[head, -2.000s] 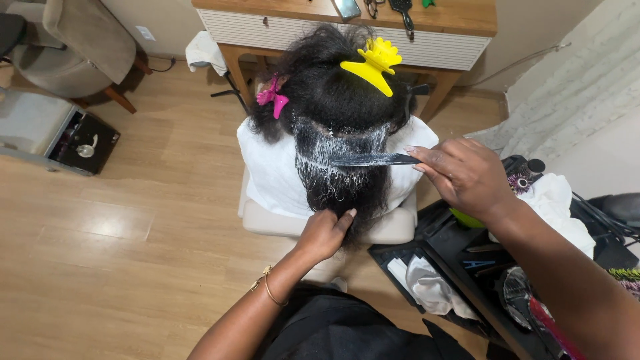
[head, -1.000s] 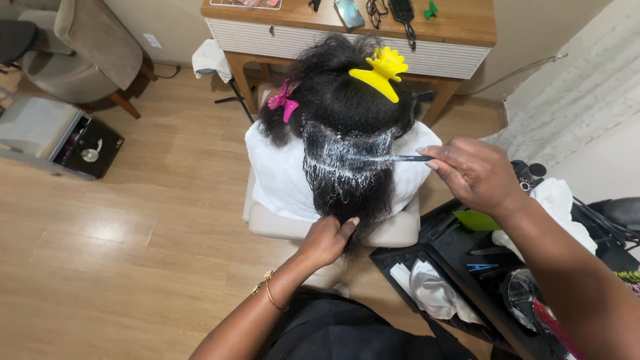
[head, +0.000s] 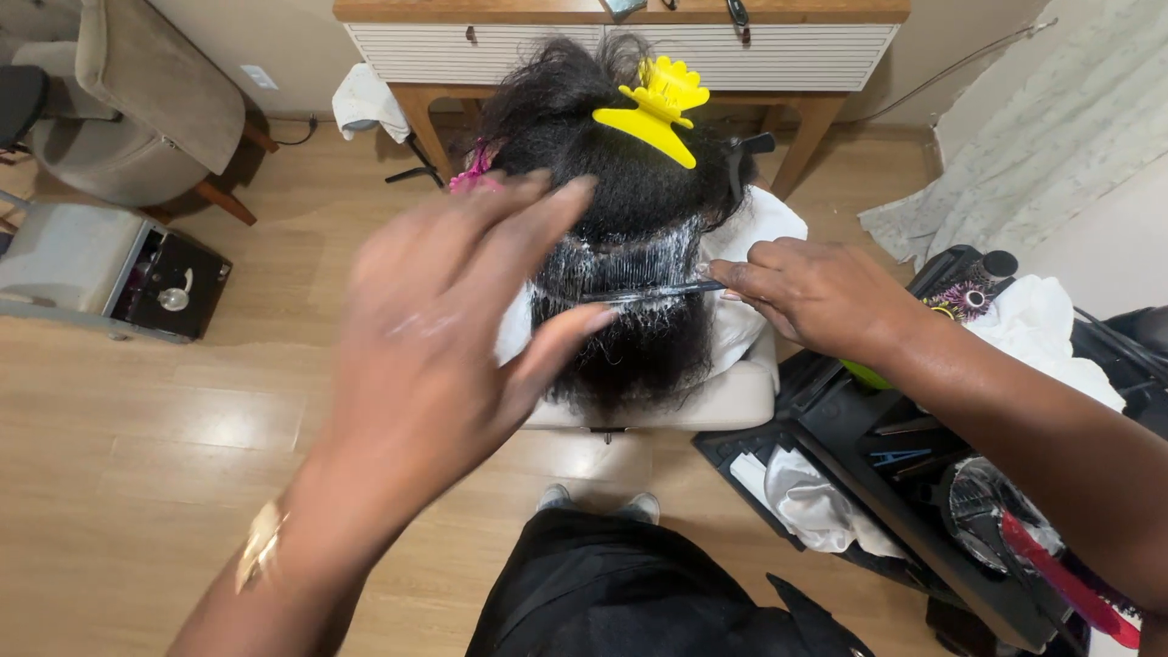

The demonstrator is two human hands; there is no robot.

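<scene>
A seated person's dark hair (head: 602, 196) is seen from behind, with white cream spread across a combed section at the back. My right hand (head: 803, 297) holds a dark comb (head: 662, 292) lying across the creamed section. My left hand (head: 447, 301), blurred, is raised nearer the camera with fingers spread, holding nothing, and covers part of the hair's left side. A yellow claw clip (head: 652, 114) holds the upper hair. The pink clip (head: 474, 173) is partly hidden behind my left fingers, and a black clip (head: 741, 169) sits at the right. White cloth (head: 762, 228) covers the person's shoulders.
A black trolley (head: 821, 411) at the right holds brushes, a white towel (head: 1031, 328), satin cloth (head: 808, 502) and a bowl with a red-handled tool (head: 1068, 575). Beyond the person stands a wooden table (head: 630, 11). An upholstered chair (head: 164, 82) and a stool with a drawer (head: 73, 255) are at left.
My left hand has let go of the hair's lower ends and risen toward the camera. The comb in my right hand sits lower on the creamed section.
</scene>
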